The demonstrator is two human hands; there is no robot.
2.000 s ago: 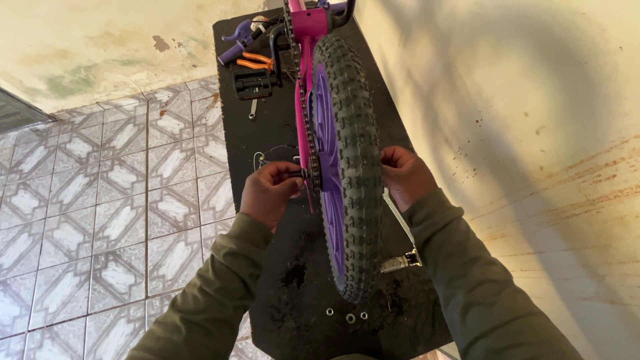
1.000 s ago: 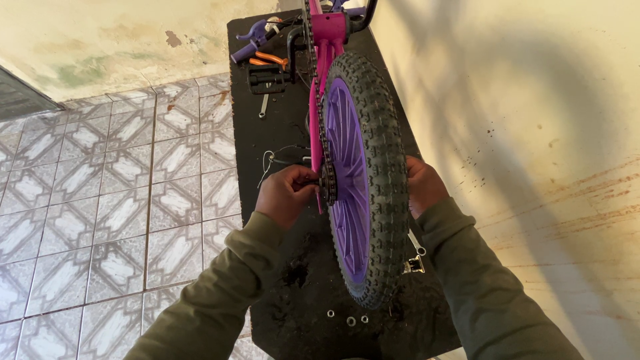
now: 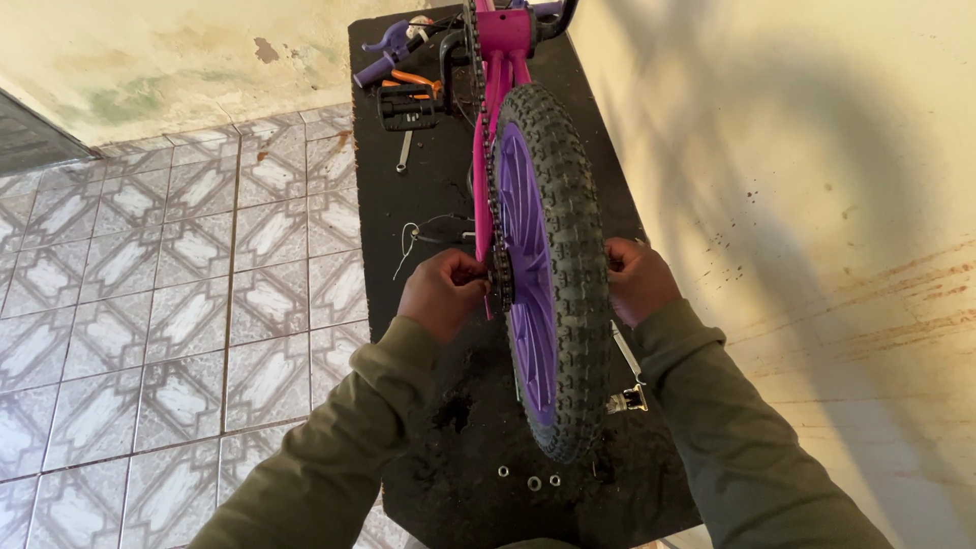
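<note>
A bicycle wheel with a black knobby tire (image 3: 576, 274) and purple plastic spokes (image 3: 530, 221) stands upright in a pink bicycle frame (image 3: 503, 34). My left hand (image 3: 446, 293) pinches at the axle end beside the rear sprocket (image 3: 501, 278), at the tip of the pink frame stay; what its fingers hold is too small to tell. The chain (image 3: 488, 137) runs from the sprocket up toward the crank. On the wheel's other side is my right hand (image 3: 639, 280), its fingertips hidden behind the tire, so its grip cannot be seen.
On the black tabletop (image 3: 450, 488) lie several nuts and washers (image 3: 534, 483), a wrench (image 3: 627, 352), a metal part (image 3: 629, 399), another wrench (image 3: 404, 151), orange-handled pliers (image 3: 412, 78) and a purple handlebar grip (image 3: 375, 70). A black pedal (image 3: 408, 107) juts out left. A wall (image 3: 801, 229) borders the right side.
My left hand stays at the sprocket side and my right hand at the far side of the wheel. The view has shifted slightly; nothing else has plainly changed.
</note>
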